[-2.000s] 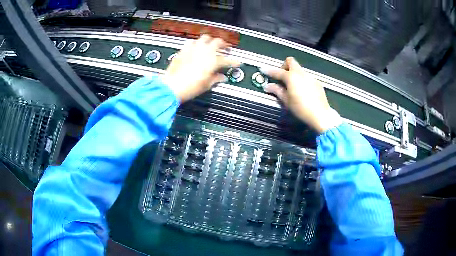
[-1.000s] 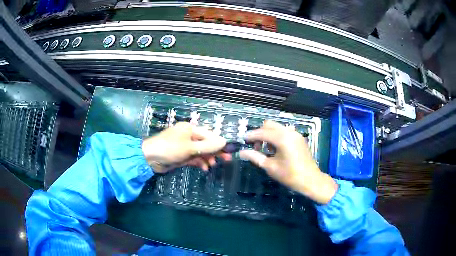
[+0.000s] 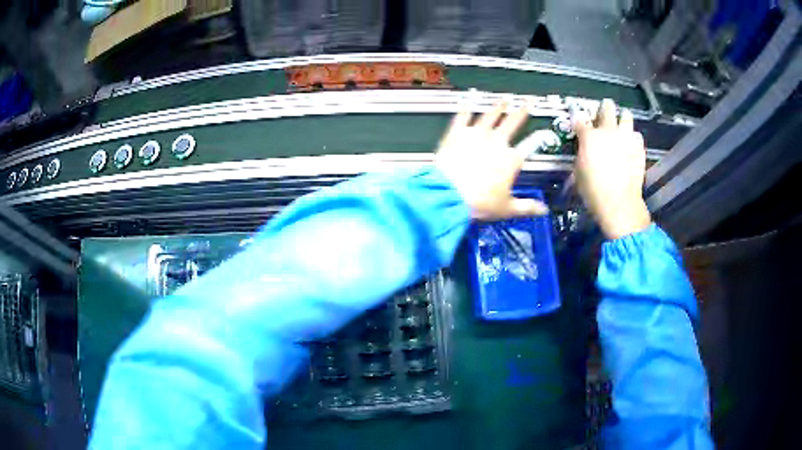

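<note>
Round discs with pale rims and dark or green centres (image 3: 545,141) lie close together near the right end of the belt. My left hand (image 3: 482,167) is over the belt, palm down with its fingers spread. Its index fingertip is at the nearest disc; whether it touches is unclear. My right hand (image 3: 609,171) is just right of these discs, fingers apart and nothing visible held. Its fingertips are blurred. The clear blister tray (image 3: 378,406) lies on the green bench, partly hidden by my left sleeve, with dark parts in its pockets.
More discs (image 3: 183,146) sit in a row on the left of the green belt (image 3: 308,136). A blue bin (image 3: 516,308) with thin dark sticks and clear bits is below my left hand. An orange-brown strip (image 3: 368,76) lies beyond the belt. A second tray (image 3: 16,330) is at far left.
The view has turned right. Both hands have left the small dark piece they held together over the tray and moved to the discs at the belt's right end.
</note>
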